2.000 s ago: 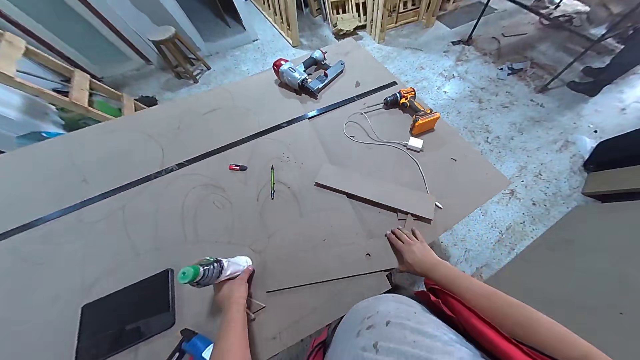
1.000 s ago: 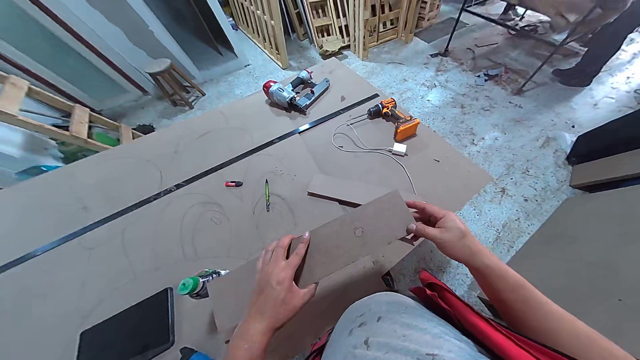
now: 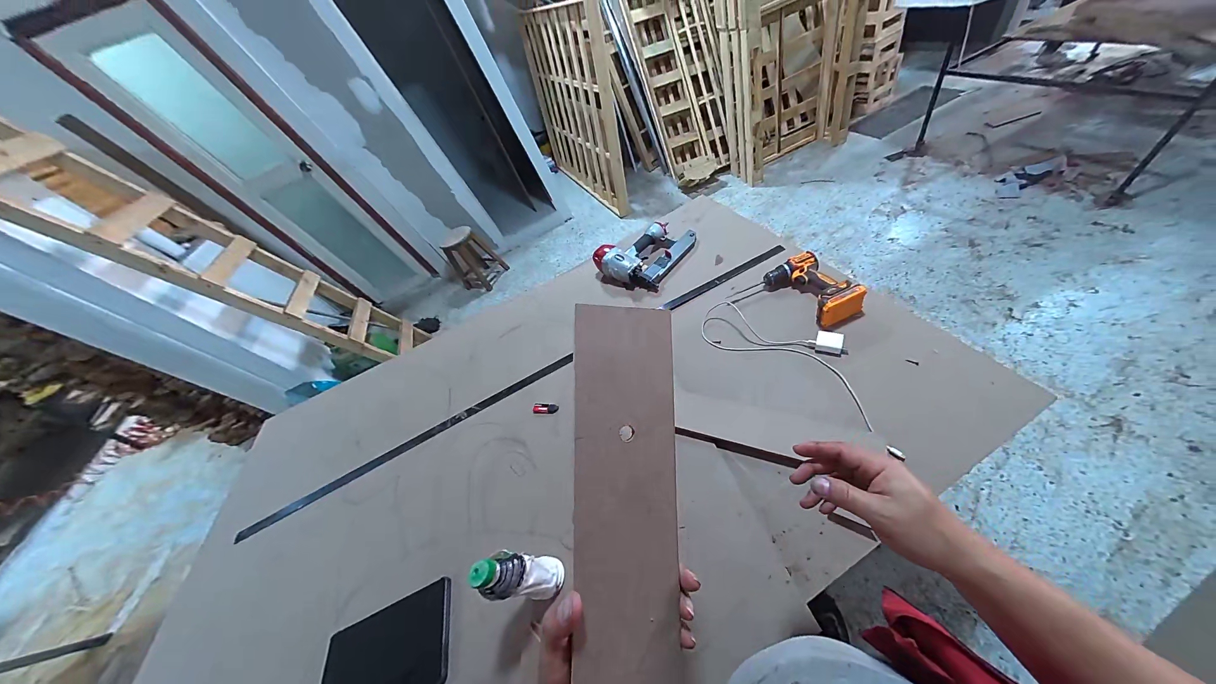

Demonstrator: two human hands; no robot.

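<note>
My left hand (image 3: pixel 562 627) grips the lower end of a long brown board (image 3: pixel 624 513), thumb on one edge and fingers on the other. The board stands up toward the camera and has a small round hole. To its right my right hand (image 3: pixel 860 484) is raised with fingers apart, holding nothing, near another board (image 3: pixel 760 432) lying on the table. A bottle with a green cap (image 3: pixel 518 576) is just left of my left hand, and a black tablet-like panel (image 3: pixel 389 638) lies beyond it.
On the brown tabletop (image 3: pixel 380 532) are a nail gun (image 3: pixel 641 258), an orange cordless drill (image 3: pixel 819 287), a white charger with cable (image 3: pixel 829 343), a small red-and-black object (image 3: pixel 545 408) and a long dark metal strip (image 3: pixel 427 435). A wooden stool (image 3: pixel 470 258) and pallets (image 3: pixel 579 95) stand behind.
The board, held in both hands a second ago, is now upright in my left hand alone. My right hand has let go of it. Two seconds ago my left hand was at the bottle.
</note>
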